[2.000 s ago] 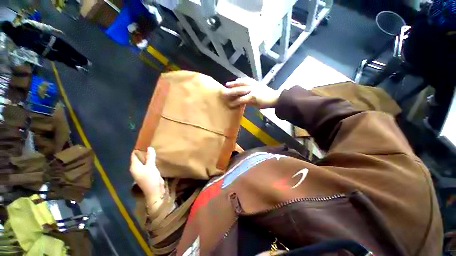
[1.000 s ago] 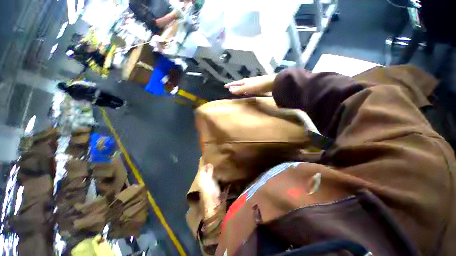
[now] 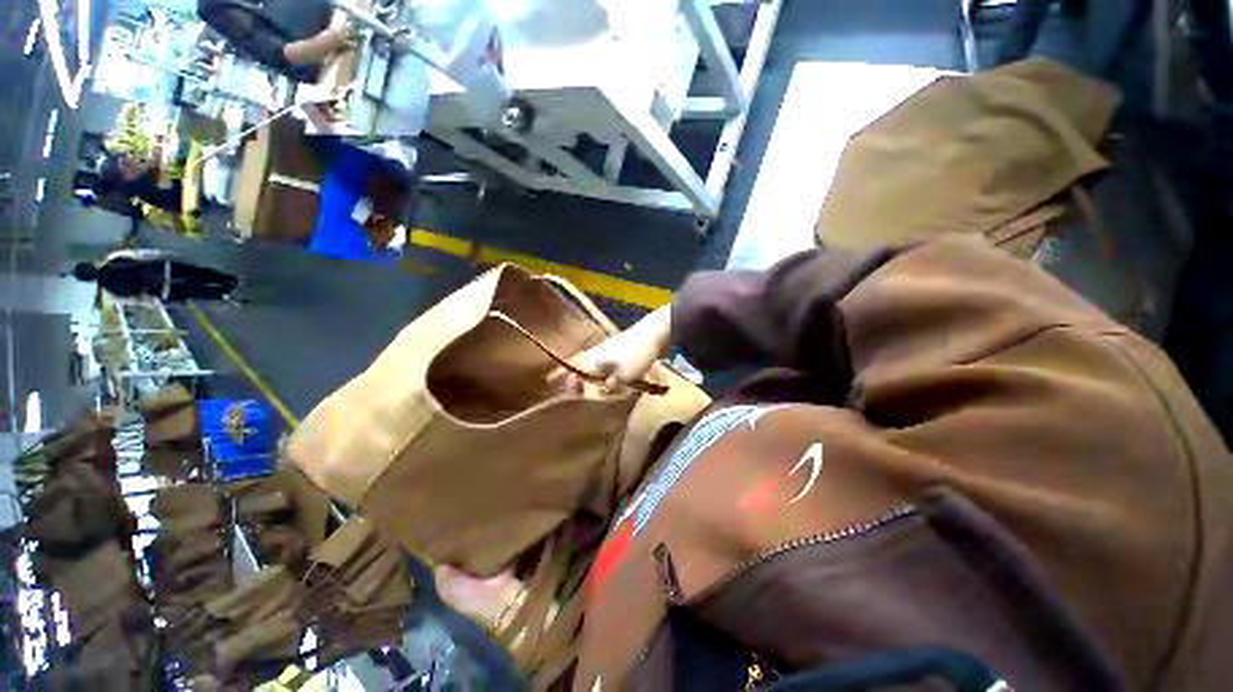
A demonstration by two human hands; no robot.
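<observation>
A tan-brown tote bag [image 3: 473,473] is held tilted in front of my body, with its mouth open and its dark inside showing. My right hand [image 3: 615,376] grips the mouth's near edge beside a thin brown strap, with its fingertips partly inside. My left hand [image 3: 480,591] is at the bag's lower side, mostly hidden by it; its fingers do not show. More brown straps or layers [image 3: 548,595] hang by my left forearm against the jacket.
Brown bags [image 3: 960,156] lie on a white board [image 3: 798,149] at the upper right. A white machine table [image 3: 582,88] stands ahead, with a blue bin [image 3: 354,203] and a carton [image 3: 271,176] to its left. Racked brown bags [image 3: 203,541] fill the lower left. A person's arm [image 3: 318,43] shows beyond.
The bag has turned from a flat panel view to show its open mouth. My right hand has moved from the outer edge, across a moment off the bag, to the mouth's edge.
</observation>
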